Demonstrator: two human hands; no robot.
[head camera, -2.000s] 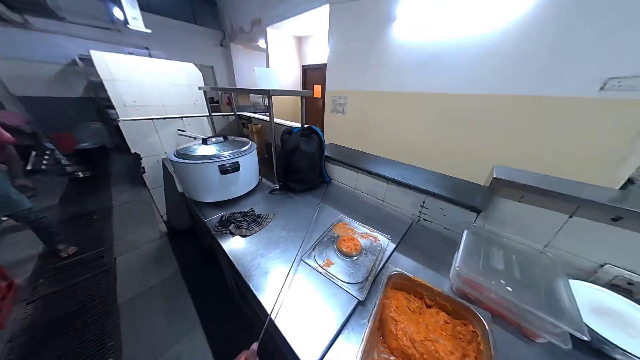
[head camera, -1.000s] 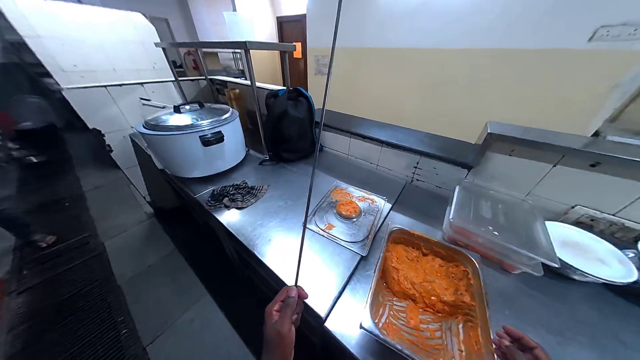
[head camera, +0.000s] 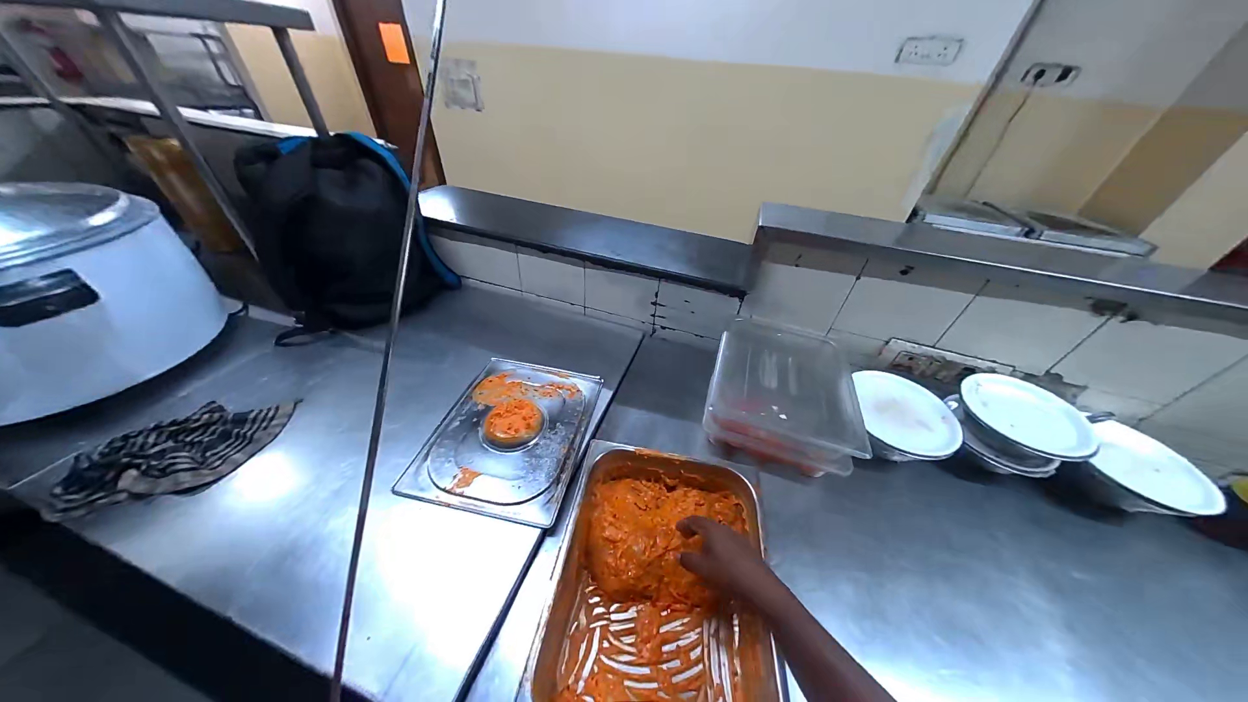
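Note:
My right hand (head camera: 720, 556) reaches into a deep steel food pan (head camera: 546, 624), its fingertips at a heap of orange marinated food (head camera: 634, 536). Whether the fingers have closed on any of it cannot be told. A long thin metal skewer (head camera: 390, 341) stands upright, tilted slightly right at the top; its lower end leaves the frame, and my left hand is out of view. Left of the pan lies a flat steel lid (head camera: 439, 473) with a small orange-smeared round piece (head camera: 514, 422) and smears of the same orange mix.
A striped cloth (head camera: 175, 453), a big lidded pot (head camera: 107, 312) and a black backpack (head camera: 336, 229) are on the steel counter to the left. Behind the pan on the right sit a clear plastic container (head camera: 785, 390) and several white-topped bowls (head camera: 907, 414). A steel ledge (head camera: 585, 237) runs along the wall.
My right hand has moved from beside the pan into the orange food. My left hand, seen holding the skewer's lower end a second ago, has left the view. The view has shifted right.

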